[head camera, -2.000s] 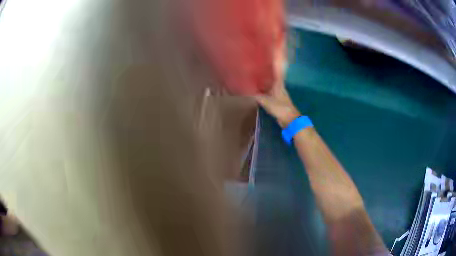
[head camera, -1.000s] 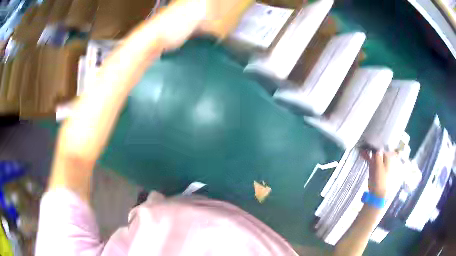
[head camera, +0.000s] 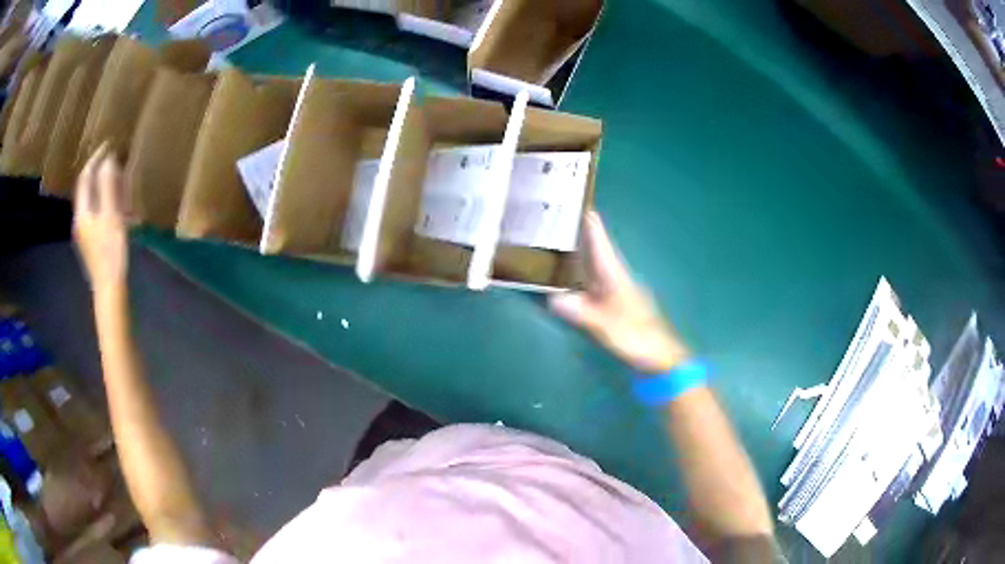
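A row of open retail boxes (head camera: 320, 165), brown inside with white flap edges, runs across the upper left of the green bench. White printed leaflets (head camera: 548, 201) lie inside the boxes at the right end. My right hand (head camera: 612, 303), with a blue wristband, holds the right end of the row, thumb at the end box's wall. My left hand (head camera: 103, 215) lies with its fingers against the front side of the boxes toward the left end. Its fingertips touch brown cardboard.
The green bench (head camera: 749, 220) has fanned stacks of flat cartons (head camera: 865, 424) at the lower right. Another open box (head camera: 535, 50) stands behind the row. Brown cartons and blue packages (head camera: 22, 353) lie on the floor at lower left.
The view has shifted. My right hand has left the flat carton stack and is now at the right end of a box row. My left hand is now against the row's left part.
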